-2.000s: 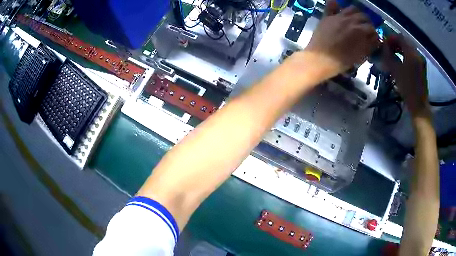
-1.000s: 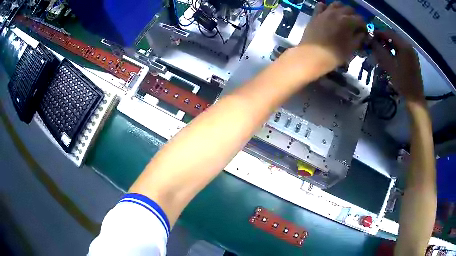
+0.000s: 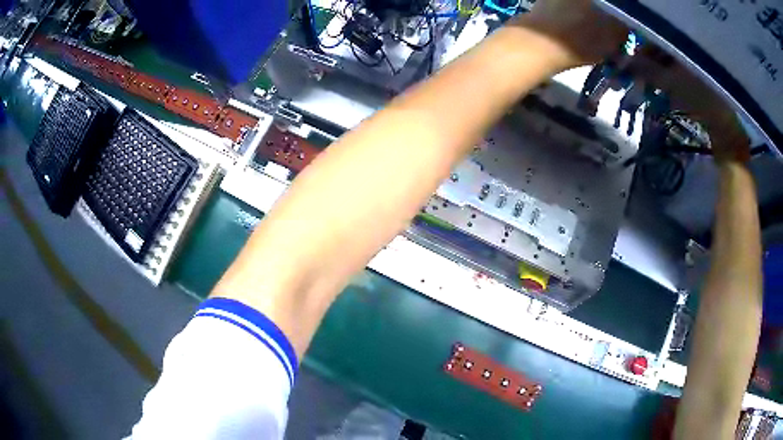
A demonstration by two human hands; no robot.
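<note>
My left hand (image 3: 585, 33) is at the top of the machine head (image 3: 614, 94), blurred and partly cut off by the frame's top edge. My right hand (image 3: 678, 82) is beside it, dim and partly behind the edge of the machine cover (image 3: 730, 51). The fingers of both hands are hidden or too blurred to tell what they hold. Below them is the silver machine station (image 3: 549, 163) with a pale raised plate (image 3: 515, 206) bearing small round features. A loose red-brown carrier fixture (image 3: 493, 375) lies on the green bench mat.
Black component trays (image 3: 137, 182) rest on a cream rack (image 3: 185, 222) at left. Red-brown carriers (image 3: 163, 94) line the conveyor. An emergency stop (image 3: 533, 277) is on the machine front, and a red button (image 3: 638, 365) on the white rail. Cables (image 3: 663, 172) hang right of the head.
Both hands have shifted slightly and are now partly out of view or behind the cover's edge. My left forearm now covers more of the conveyor carrier. The loose carrier has not moved on the mat.
</note>
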